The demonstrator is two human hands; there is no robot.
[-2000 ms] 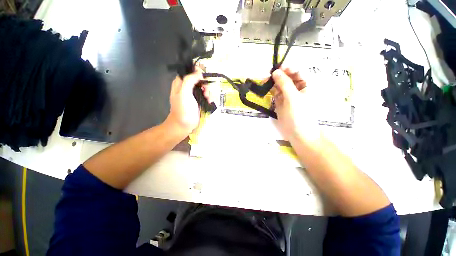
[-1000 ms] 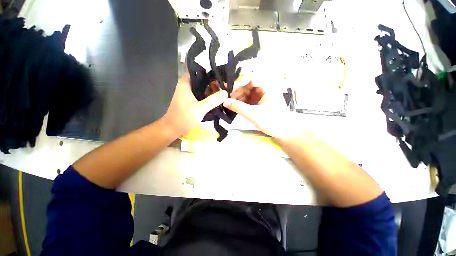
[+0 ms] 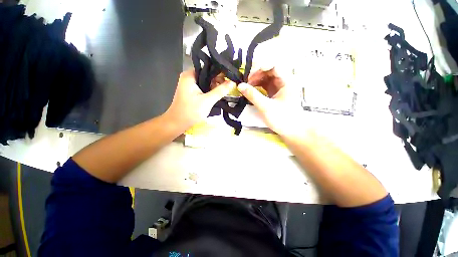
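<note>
A bunch of narrow black shaped strips (image 3: 215, 50) is held above the sewing template (image 3: 329, 80), which is pale with yellow edging and handwritten marks. My left hand (image 3: 193, 98) grips the bunch from the left, its thumb pointing right. My right hand (image 3: 266, 98) pinches a strip (image 3: 263, 36) between thumb and finger, close to my left thumb. That strip runs up and bends to the right. Short strip ends hang below my hands. Part of the template is hidden behind my hands and the bunch.
A thick stack of black panels (image 3: 35, 75) lies at the left, beside the dark slide plate (image 3: 145, 60). A loose pile of cut strips (image 3: 412, 95) lies at the right. Metal machine plates (image 3: 296, 19) stand at the top, beyond the template.
Since two seconds ago, my hands have come together over the template's left part. Over the last second, my right hand has drawn one strip up and right from the bunch in my left hand.
</note>
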